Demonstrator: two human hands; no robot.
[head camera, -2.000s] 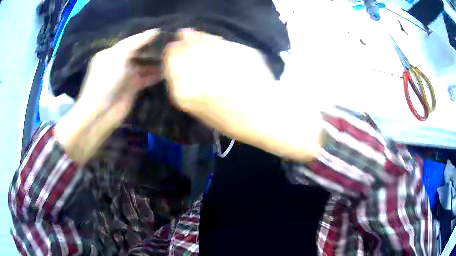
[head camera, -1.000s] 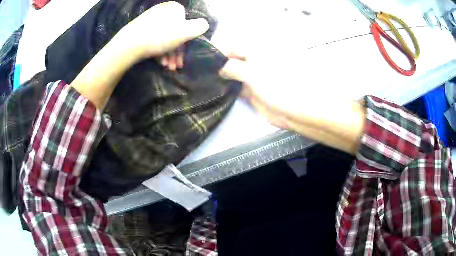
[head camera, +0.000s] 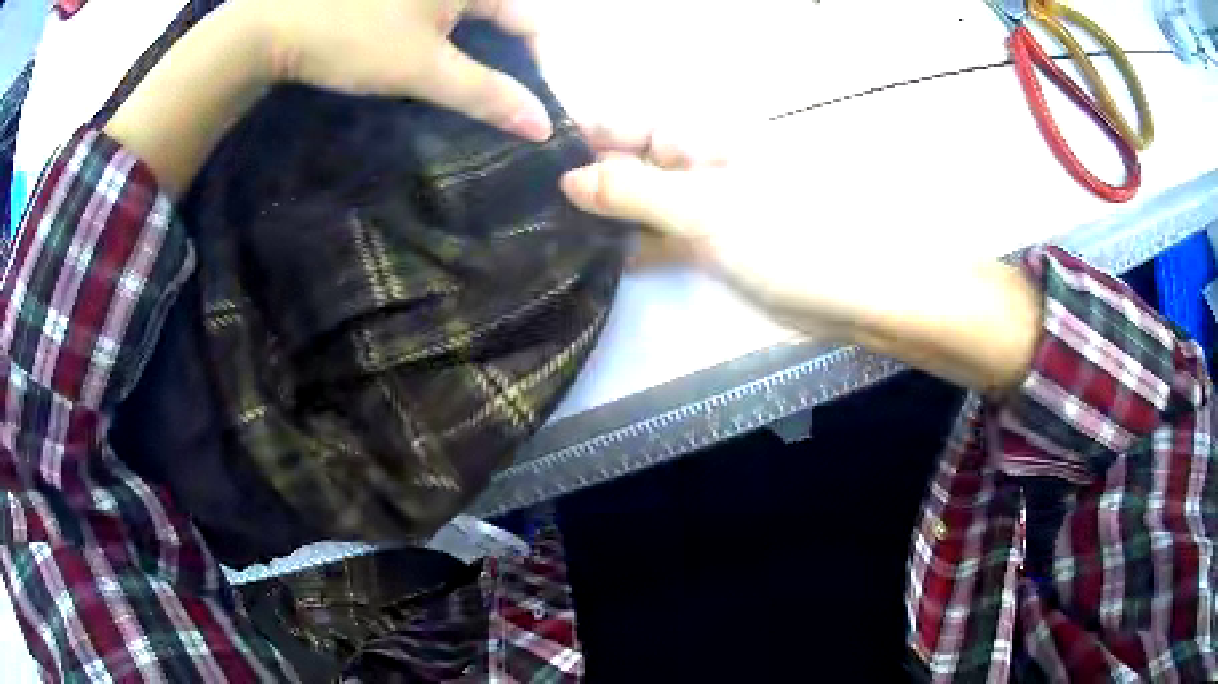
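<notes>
The dark plaid garment (head camera: 414, 294) with pale yellowish check lines lies bunched on the white tabletop and hangs over its front edge. My left hand (head camera: 401, 60) is on top of the cloth at upper left, thumb pointing right and pressed near the garment's right edge; its fingers are partly hidden. My right hand (head camera: 668, 214) pinches the right edge of the cloth between thumb and fingers. A pale tag (head camera: 474, 537) shows below the garment at the table's edge, partly covered.
Scissors (head camera: 1079, 114) with one red and one yellow handle lie at the upper right. A ruler scale (head camera: 708, 412) runs along the table's front edge. A clear object (head camera: 1186, 24) is at the top right corner. More plaid cloth (head camera: 354, 608) hangs below the edge.
The garment has been turned from its black side to its plaid side and now hangs lower over the edge. Both hands have come close together at its right edge. The tag is more covered.
</notes>
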